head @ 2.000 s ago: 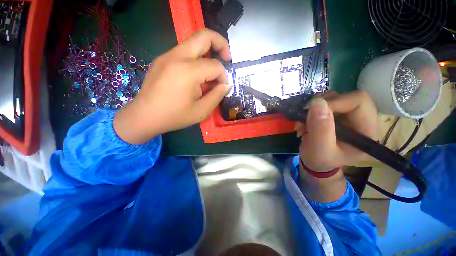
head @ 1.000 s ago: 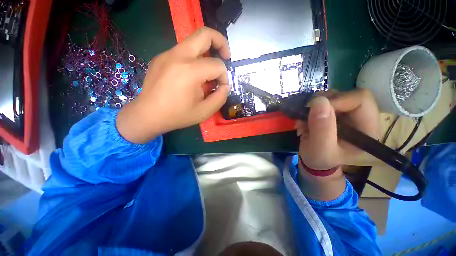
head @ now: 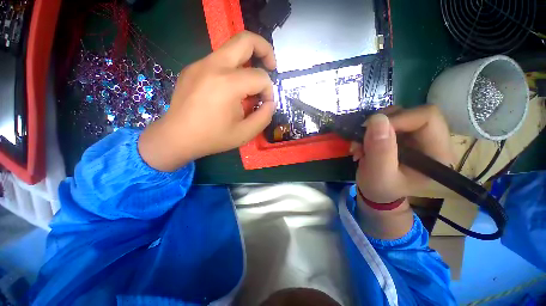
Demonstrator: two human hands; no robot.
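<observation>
A black tablet assembly with a bright circuit board (head: 335,89) lies in a red frame (head: 299,153). A large silver-grey battery (head: 323,30) is above the board. My right hand (head: 401,152) holds a black soldering iron (head: 440,170) like a pen; its thin tip points left onto the board's left part. My left hand (head: 218,101) rests over the frame's left side, with thumb and index fingertips close together at the board's left edge. Whatever is between those fingertips is too small and glary to tell.
A heap of small round components with red wires (head: 129,89) lies left. Another red-framed tablet (head: 36,89) is far left, over a white tray (head: 39,200). A whitish tub (head: 455,89) with silvery tangle stands right on cardboard (head: 521,146), near a black fan grille (head: 491,21).
My right hand and the iron have shifted very slightly left. My left hand stays almost still at the board's left edge.
</observation>
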